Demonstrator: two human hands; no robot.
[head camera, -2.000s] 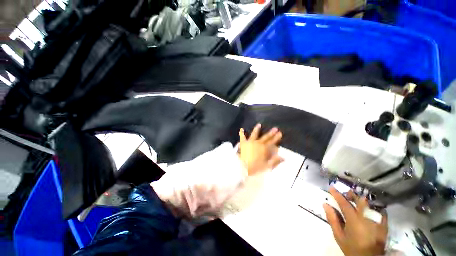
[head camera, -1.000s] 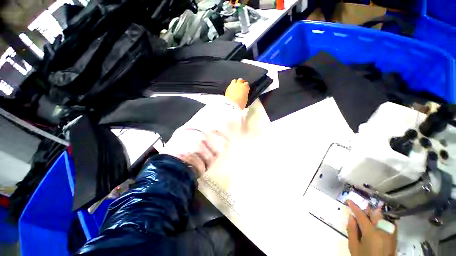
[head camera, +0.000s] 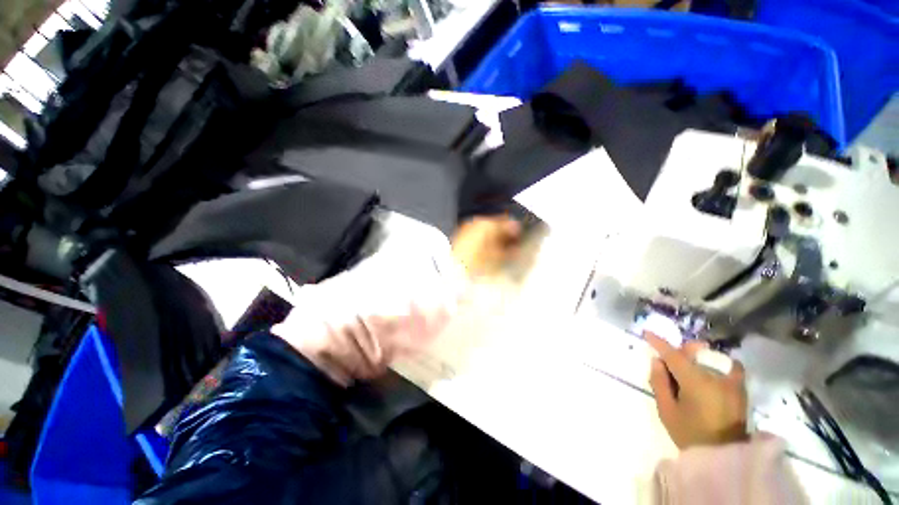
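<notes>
My left hand is blurred over the white table, at the right end of a black panel lying skewed in front of the stack; its grip cannot be made out. The panel stack lies behind, and another pile of black panels is left of my sleeve. My right hand, with a white band on one finger, rests by the presser foot. Its fingers are a little apart and no cloth shows in them.
The white sewing machine head stands at right. A blue crate behind the table holds black pieces, some draped over its near edge. Black panels hang at left above a blue bin. Dark material is heaped at upper left.
The joined panels first lying before the machine now lie at the crate's near edge. My left hand went to the stack, then came back towards me, and a panel there has shifted forward. My right hand stayed by the needle.
</notes>
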